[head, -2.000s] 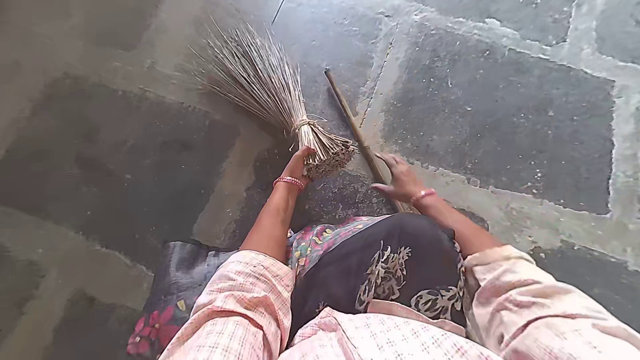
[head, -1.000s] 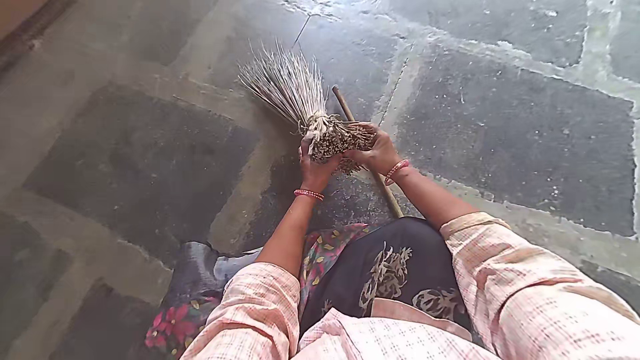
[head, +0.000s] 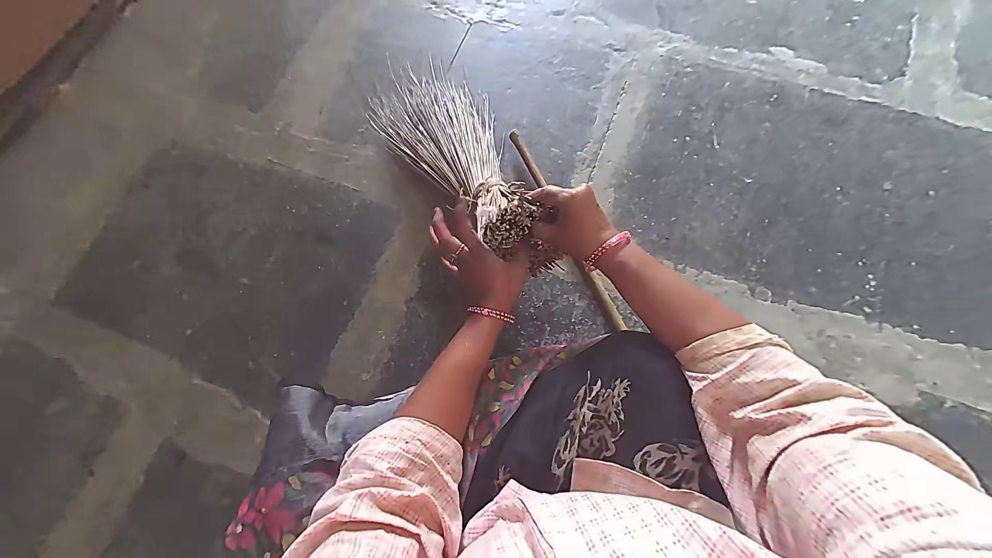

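Note:
A short broom of dry stiff stalks (head: 457, 139) is tied with a cord near its cut end, its bristles fanned toward the top of the view. Around the left side of the bound end is my left hand (head: 484, 260), gripping it from below with some fingers spread. My right hand (head: 572, 221) holds the same end from the right, its fingertips hidden among the stalks. Behind my right hand a wooden stick (head: 601, 298) lies slanting, one tip beyond the hand and the other reaching the dark cloth over my lap.
The floor is of dark stone slabs (head: 790, 178) with pale joints between them. A brown edge (head: 46, 70) runs across the top left corner. Dark floral cloth (head: 604, 411) covers my lap close to the stick's lower end.
My right hand, beside the stick two seconds ago, has moved left onto the broom's bound end. My left hand has shifted its hold there. The broom's bristles point more straight up the view.

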